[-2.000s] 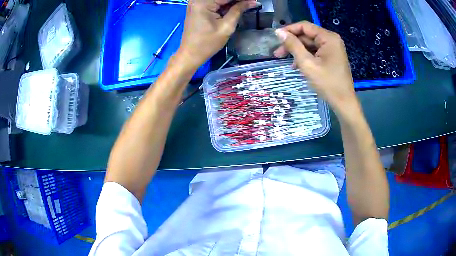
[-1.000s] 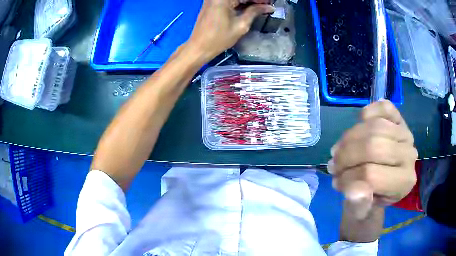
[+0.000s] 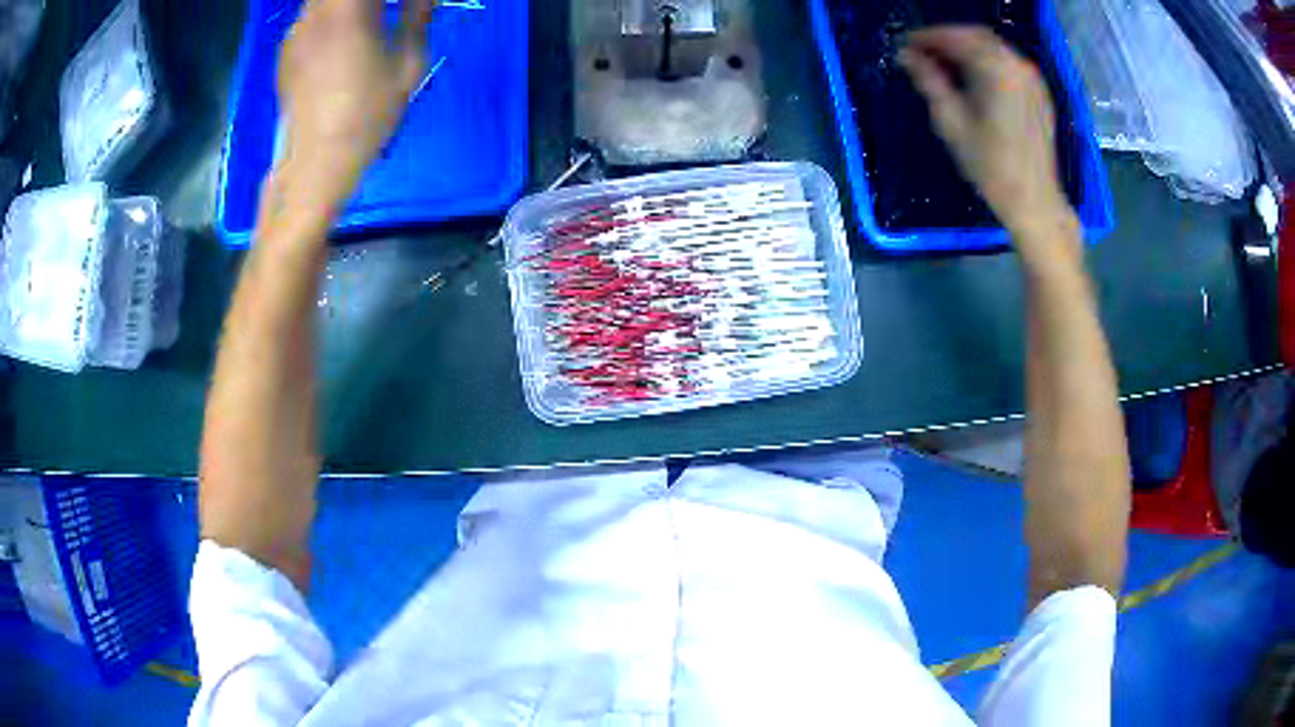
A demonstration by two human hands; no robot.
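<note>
My left hand (image 3: 338,88) is over the left blue tray (image 3: 476,164), blurred; whether it holds a piece cannot be told. My right hand (image 3: 990,121) is over the right blue tray (image 3: 930,239) of small dark rings, thumb and fingers close together; a ring between them cannot be made out. The grey metal press base (image 3: 670,117) stands between the trays, with its fixture (image 3: 668,20) at the top edge and no hand on it. A clear plastic box (image 3: 521,327) nearest my body holds rows of red-and-white pieces (image 3: 625,305).
A thin loose rod (image 3: 571,172) lies between the left tray and press base. Frosted clear boxes (image 3: 54,277) are at far left, clear plastic containers and bags (image 3: 1186,121) at far right. Below the bench are a blue crate (image 3: 121,575) and a red stool (image 3: 1193,469).
My left hand has left the fixture and moved left over the blue tray. My right hand first went from beside the fixture to the lever, then released it and moved to the ring tray.
</note>
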